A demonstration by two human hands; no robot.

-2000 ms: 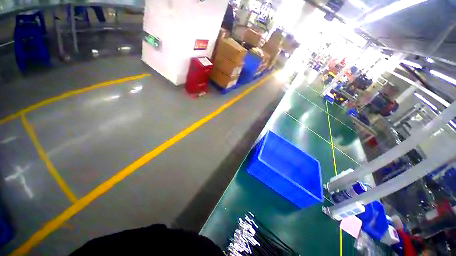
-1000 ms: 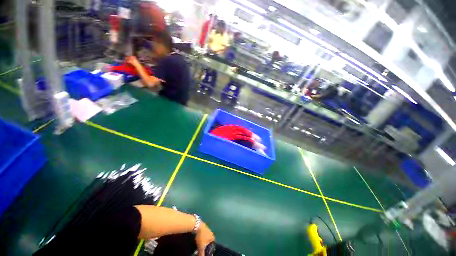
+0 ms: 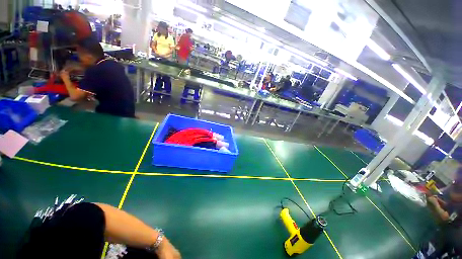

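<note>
My left arm in a black sleeve reaches in from the lower left, with a bracelet or watch at the wrist. My left hand is cut off by the bottom edge, so its fingers and anything in them are hidden. Cable assemblies with white ends show behind the sleeve, and more white ends lie below the forearm. My right hand is not in view. A yellow heat gun with a black nozzle lies on the green bench, right of my hand.
A blue bin holding red wire leads stands ahead. At left are a blue bin, a clear bag and a pinkish sheet. Coworkers sit beyond the left bench edge and at far right. A white upright rises at right.
The view has swung right from the floor and aisle to the bench. Since one second ago, my left hand has dropped mostly below the bottom edge, and the heat gun has come fully into view.
</note>
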